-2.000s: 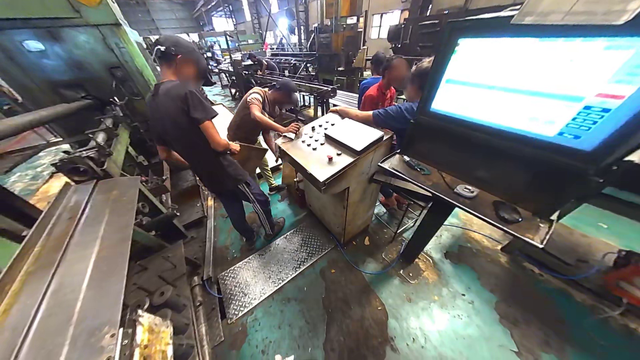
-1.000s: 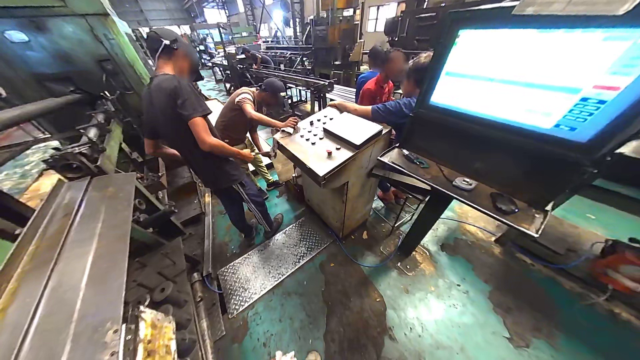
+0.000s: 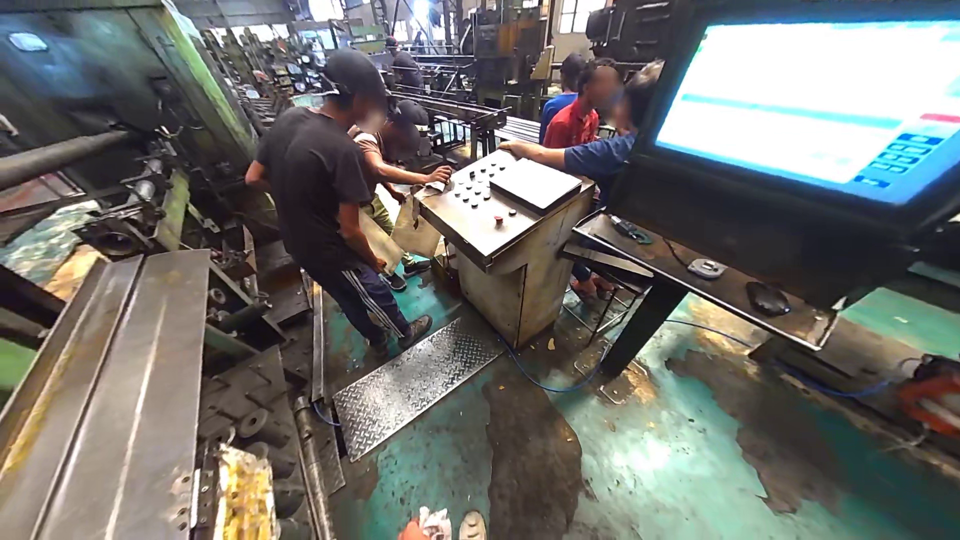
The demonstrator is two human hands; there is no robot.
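Note:
At the bottom edge shows a small part of what looks like my left hand (image 3: 411, 531), cut off by the frame. Against it is a crumpled white cloth (image 3: 435, 523); whether the fingers close on it cannot be told. One light shoe tip (image 3: 472, 526) is just to the right. My right hand is out of view. Farther forward stands a metal control console (image 3: 487, 202) with black knobs, a red button and a flat dark-edged panel on top. A monitor (image 3: 810, 97) is at the upper right, above a shelf with a computer mouse (image 3: 768, 298).
A person in black (image 3: 315, 180) stands left of the console; another (image 3: 386, 157) bends behind, a hand at its edge. Blue and red-clothed people are behind it. A checker plate (image 3: 420, 382), blue hose (image 3: 555, 388) and steel beams (image 3: 150, 390) lie around.
The person in black has turned and leaned toward the bent person beside the console. The white cloth and shoe tip show more at the bottom edge.

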